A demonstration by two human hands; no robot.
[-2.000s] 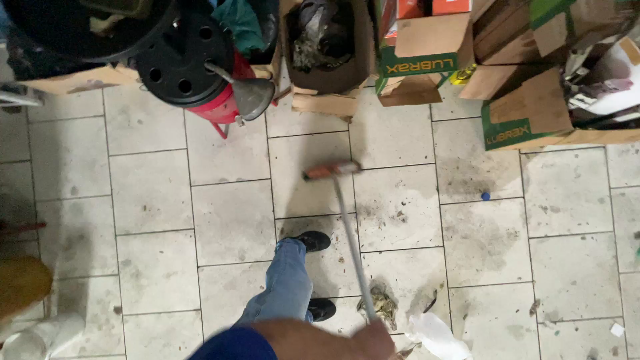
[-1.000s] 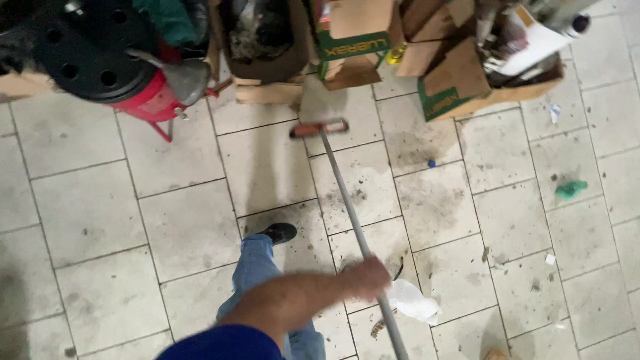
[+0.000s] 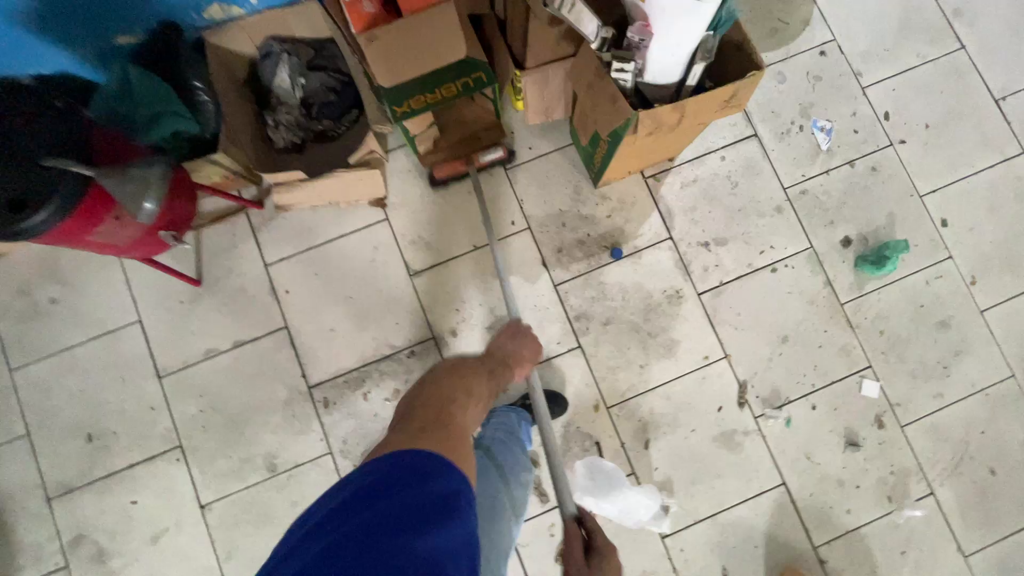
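Note:
A push broom's head (image 3: 472,166), orange with dark bristles, is on the tiles against the lower flap of a cardboard box (image 3: 428,76). Its long grey pole (image 3: 506,280) runs back toward me. My left hand (image 3: 514,350), at the end of a blue sleeve, grips the pole around its middle. Lower down, near the bottom edge, my right hand (image 3: 590,546) is closed around the pole's near part. A crumpled white plastic bag (image 3: 616,492) lies just right of the pole, a blue cap (image 3: 616,253) and a green plastic scrap (image 3: 882,257) farther right.
Cardboard boxes line the far side, one holding dark rags (image 3: 308,92), another (image 3: 688,120) mixed waste. A red drum-shaped container with legs (image 3: 120,212) stands at left. My shoe (image 3: 546,405) is close beside the pole. Dirt and small paper bits (image 3: 870,388) dot the tiles.
The broom head has moved from open floor to the box's flap. My right hand has come into view on the pole. The view has shifted toward the right.

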